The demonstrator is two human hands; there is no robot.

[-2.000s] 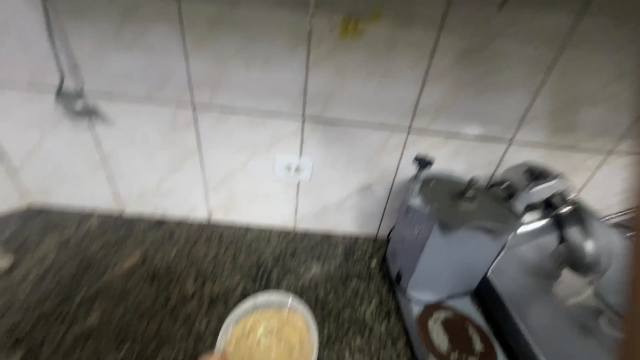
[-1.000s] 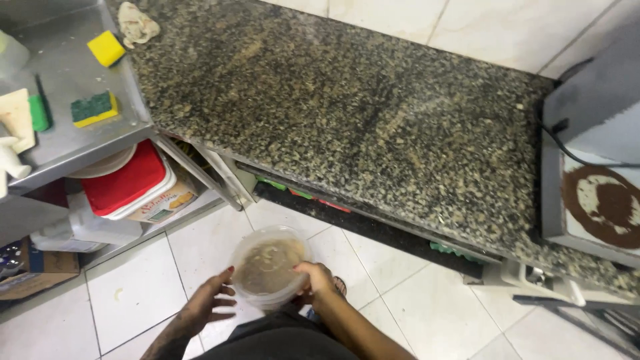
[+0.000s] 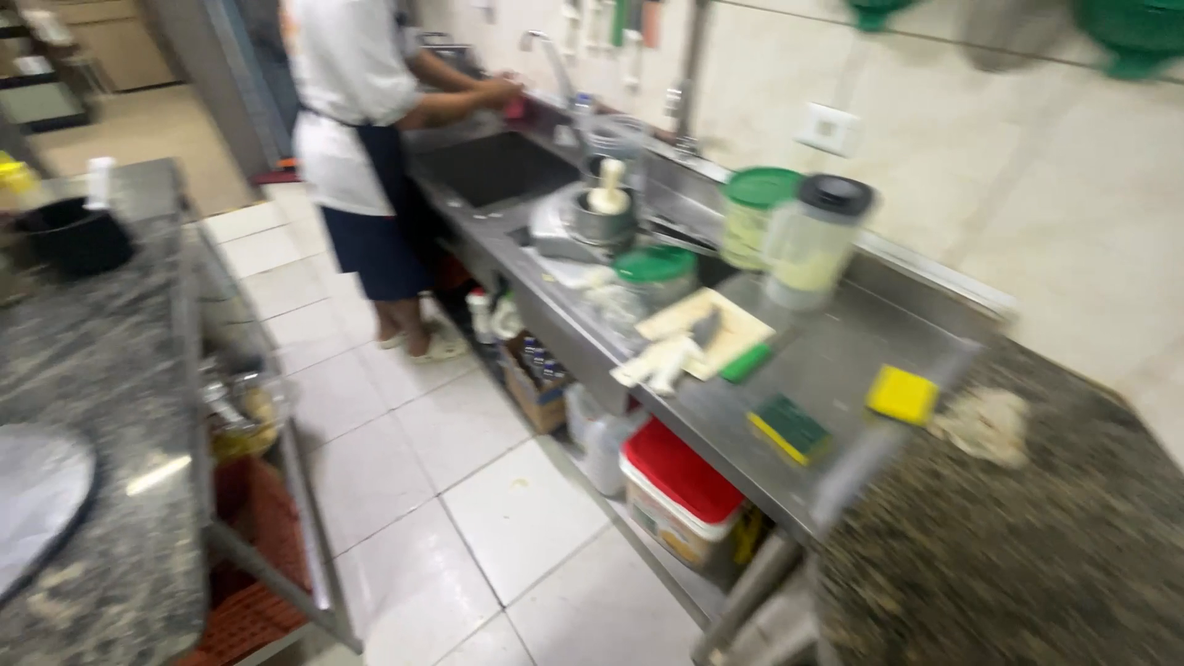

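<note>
Neither my left hand nor my right hand shows in the head view, and the round tub is out of sight too. On the steel sink counter to the right lie a green and yellow scouring sponge (image 3: 789, 428), a yellow sponge (image 3: 902, 395) and a cutting board (image 3: 731, 324) with a knife on it. A crumpled cloth (image 3: 982, 425) rests on the granite counter (image 3: 1008, 546) beside them. Behind stand a lidded blender jug (image 3: 819, 242) and a tub with a green lid (image 3: 758, 217). The picture is blurred.
A person (image 3: 356, 139) stands at the far sink with arms over it. Left is a granite worktop (image 3: 120, 370) with a round metal tray (image 3: 37, 499) and a black pot (image 3: 74, 236). White floor tiles (image 3: 518, 518) run between. A red-lidded bucket (image 3: 689, 481) sits below the sink counter.
The view has swung left along the sink counter. Both hands and the round tub between them, visible one second ago, are out of view now.
</note>
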